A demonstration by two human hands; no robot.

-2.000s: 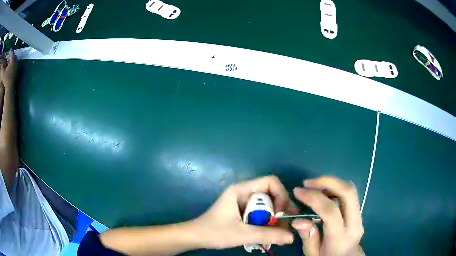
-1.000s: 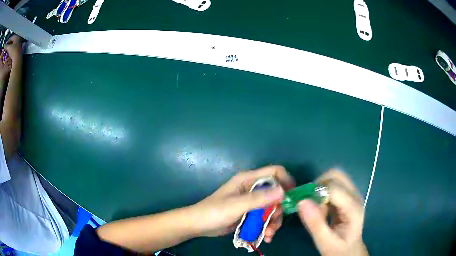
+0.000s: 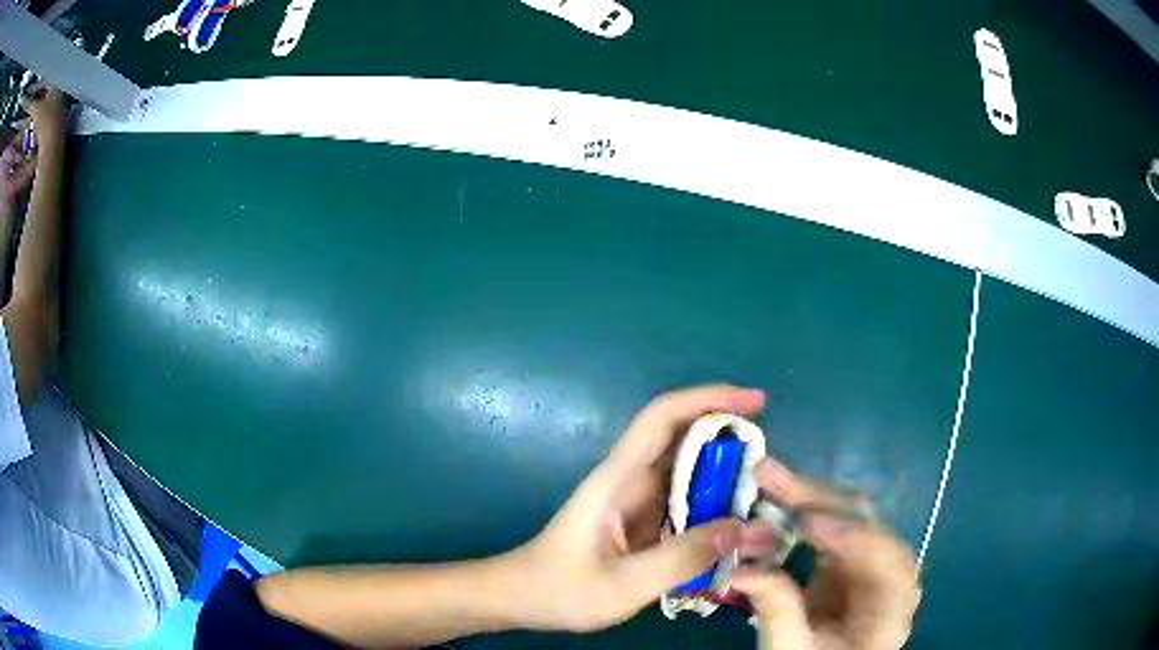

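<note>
My left hand (image 3: 623, 546) holds the white housing shell (image 3: 686, 476) upright at the lower middle, open side facing right and up. A blue battery (image 3: 716, 480) lies along the inside of the shell. A bit of red wire shows at the shell's lower end. My right hand (image 3: 833, 559) is at the shell's right side, blurred, with its fingertips on the circuit board (image 3: 778, 523). The board is mostly hidden by fingers and looks greyish and blurred against the shell's edge.
Beyond the white rail (image 3: 508, 117), the green belt carries white cover plates (image 3: 998, 83) and unfinished units with blue batteries (image 3: 203, 23) at far left. A thin white line (image 3: 956, 394) crosses the work surface at right. Another person's arm (image 3: 38, 241) is at the left edge.
The shell has moved up and turned more upright, showing the battery lengthwise. My right hand has brought the board in against the shell's side. The belt parts have shifted right.
</note>
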